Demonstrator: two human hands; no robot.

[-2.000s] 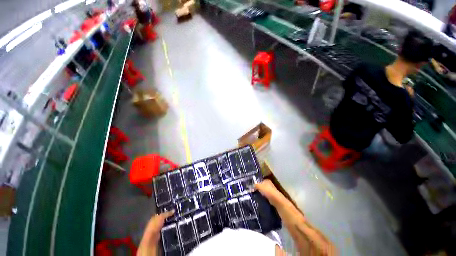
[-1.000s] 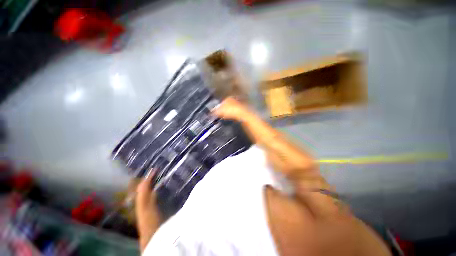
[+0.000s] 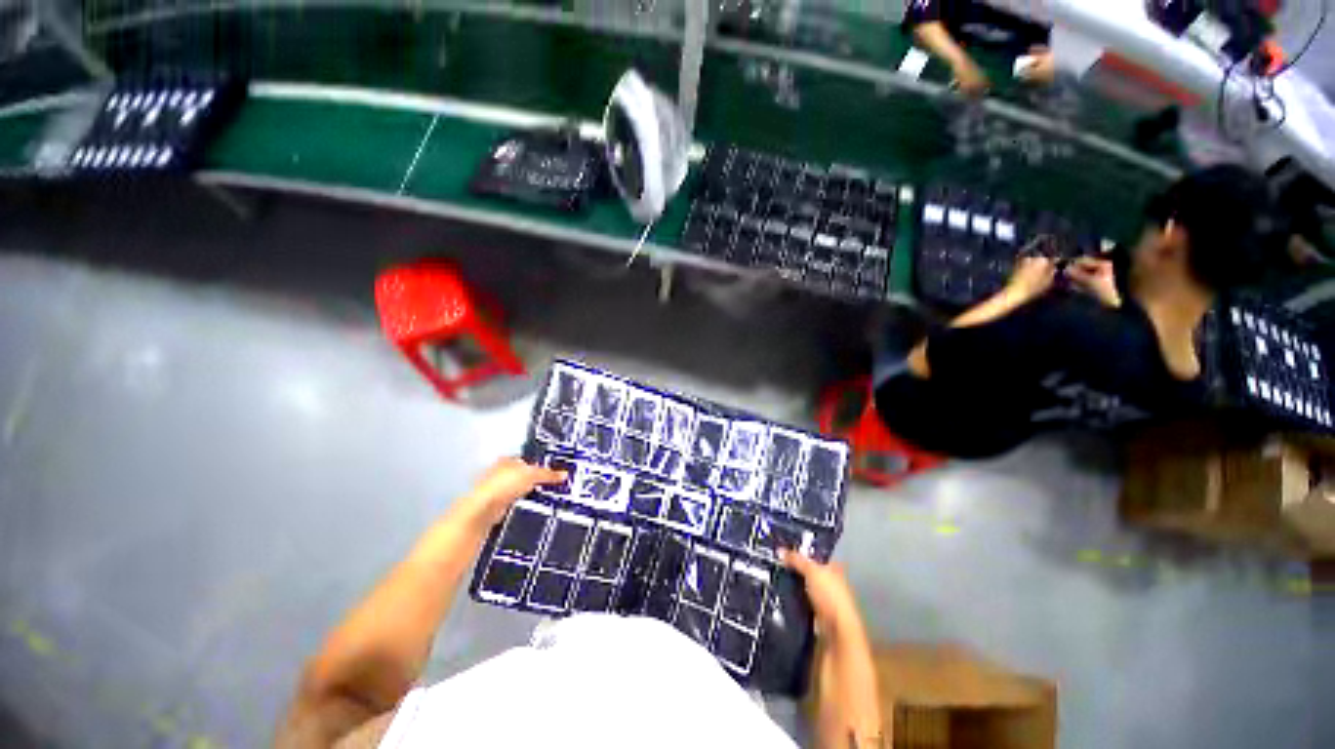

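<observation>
A black blister tray (image 3: 666,505) is held in front of my body, above the floor. Its pockets hold many dark rectangular housings with pale edges, in an upper row, a lower row and sideways pockets between. My left hand (image 3: 513,483) grips its left edge, with the fingertips over the rim. My right hand (image 3: 820,585) grips its right edge, with the thumb on top. My white top hides part of the tray's near edge. Whether more trays lie stacked under it, I cannot tell.
A green bench (image 3: 352,139) crosses ahead with black trays (image 3: 798,212) and a white fan (image 3: 644,147). A red stool (image 3: 439,329) stands ahead left. A seated person in black (image 3: 1054,359) works at the bench, right. Cartons stand on the floor, lower right (image 3: 959,702) and far right (image 3: 1215,490).
The view has turned from the aisle, through a blurred view of floor and cartons, to face the bench on the right side. Both hands have kept hold of the tray.
</observation>
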